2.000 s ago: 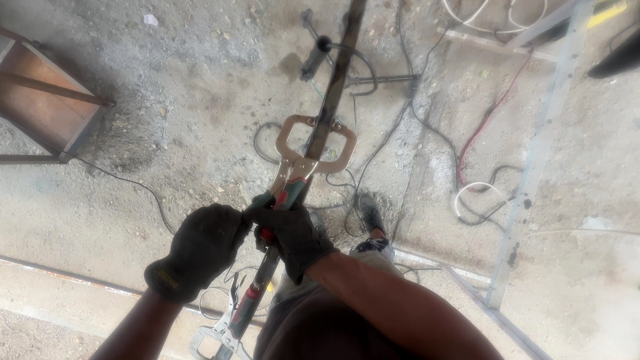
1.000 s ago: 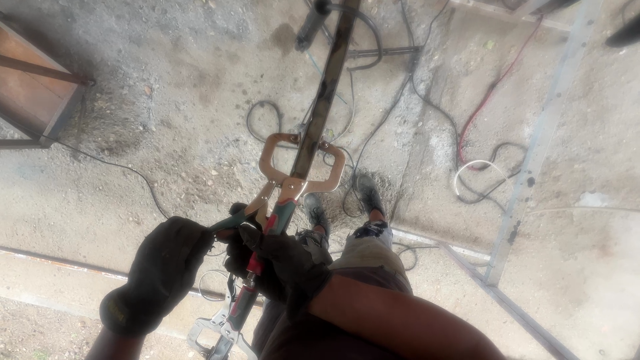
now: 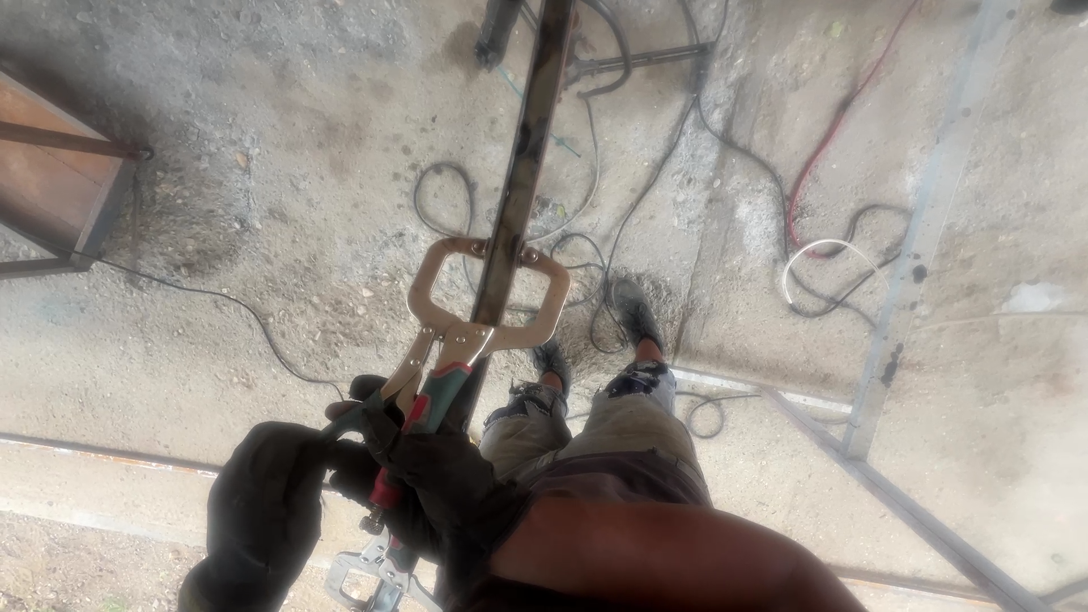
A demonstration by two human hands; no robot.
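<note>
A locking C-clamp (image 3: 459, 340) spans a long dark steel bar (image 3: 520, 170), its two jaw tips at either side of the bar. My right hand (image 3: 450, 476), in a dark glove, is closed around the clamp's green and red handle. My left hand (image 3: 272, 501), gloved too, grips the end of the clamp's other handle, which stands apart from the first. A second locking clamp (image 3: 370, 574) sits lower along the bar, partly hidden by my right hand and arm.
A rusty metal frame with a panel (image 3: 59, 170) stands at left. Dark cables (image 3: 654, 178), a red cable (image 3: 816, 161) and a white loop (image 3: 833, 242) lie on rough ground. Steel rails (image 3: 901, 280) run at right. My shoes (image 3: 633, 310) are beneath the bar.
The clamp's handles, close together two seconds ago, now stand apart. My left hand has moved outward with one handle. The view has shifted somewhat.
</note>
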